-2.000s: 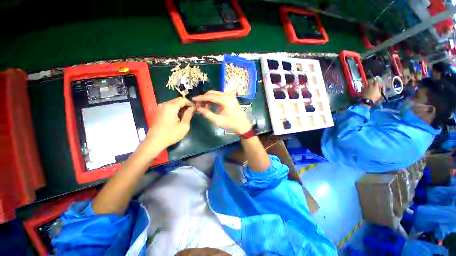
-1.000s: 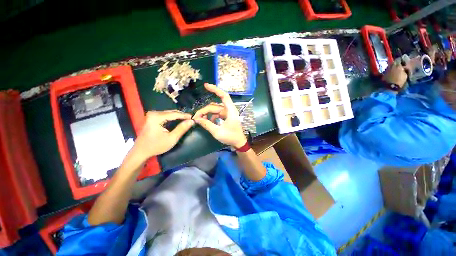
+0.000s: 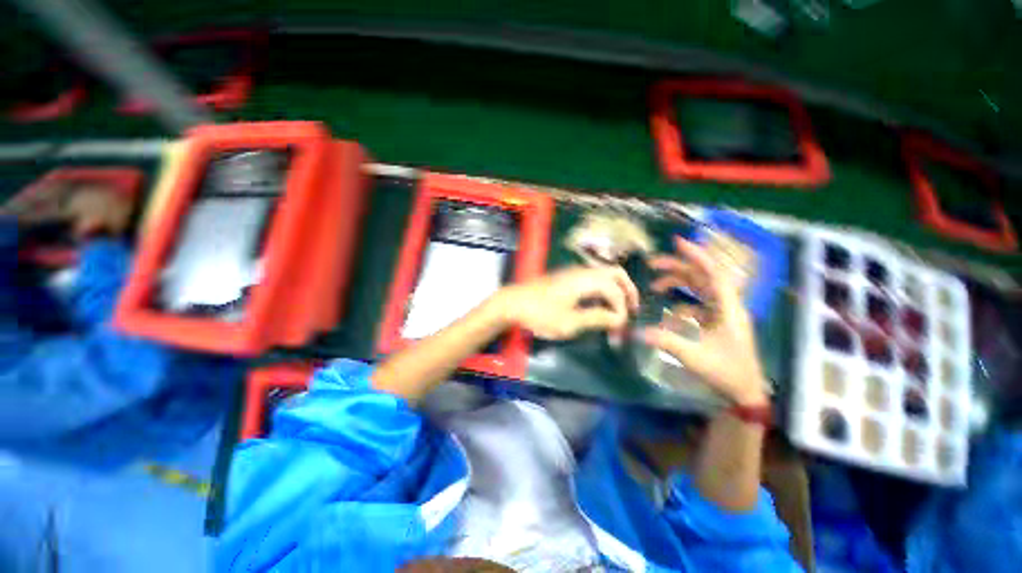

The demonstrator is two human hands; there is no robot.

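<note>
The view is blurred. An open tablet (image 3: 457, 282) with a large white block lies in a red frame (image 3: 538, 252) on the bench. My left hand (image 3: 572, 304) is just right of the frame, its forearm crossing the frame's lower part. Its fingers are bent, and blur hides whether they hold anything small. My right hand (image 3: 715, 330) is further right, apart from the left, with fingers and thumb spread and nothing visible in it. Behind the hands lie a loose pile of small cream parts (image 3: 609, 235) and a blue bin (image 3: 764, 252), partly covered by my right hand.
Stacked red frames (image 3: 350, 241) stand at left, the top one holding a tablet (image 3: 230, 241). A white tray (image 3: 843, 437) with dark modules is at right. More red frames (image 3: 745, 171) lie on the green belt behind. A person in blue (image 3: 67, 336) is at far left.
The view has swung left, so the bench things appear further right and the frame stack shows. My hands, fingertips together before, have come apart, and the right fingers have spread.
</note>
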